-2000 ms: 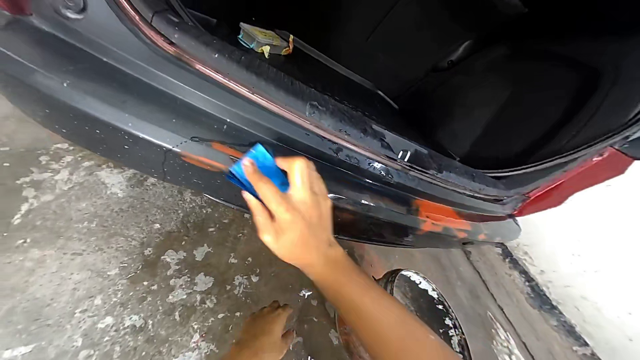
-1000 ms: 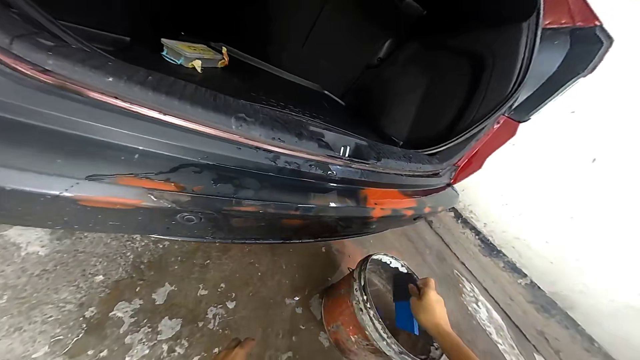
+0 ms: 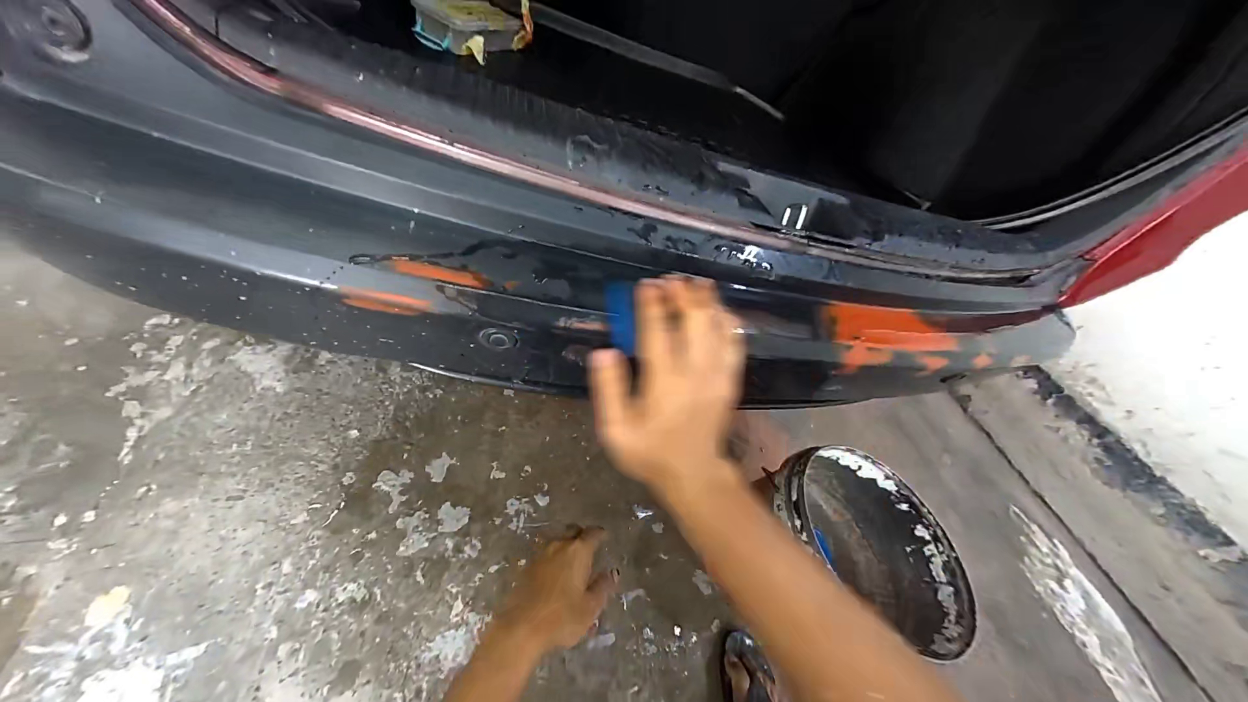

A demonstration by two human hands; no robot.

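My right hand (image 3: 673, 380) lies flat over a blue block or pad (image 3: 621, 317), pressing it to the dark, wet car bumper (image 3: 244, 229); the hand hides most of the pad and is slightly blurred. Orange patches (image 3: 887, 327) show on the bumper to the right of the hand, and narrower orange streaks (image 3: 434, 271) to its left. A round sensor (image 3: 498, 338) sits low on the bumper. My left hand (image 3: 565, 585) hangs over the floor below with fingers apart, holding nothing.
A paint-stained bucket (image 3: 887, 546) stands on the stained concrete floor (image 3: 292, 487), right of my forearm, with something blue inside. A small plastic box (image 3: 473, 24) lies in the open trunk. A white wall (image 3: 1170, 380) rises at the right. A sandalled foot (image 3: 746, 668) shows at the bottom.
My right hand was at the bumper, then over the bucket with the blue pad, and is now back on the bumper. More of my left hand shows than one second ago.
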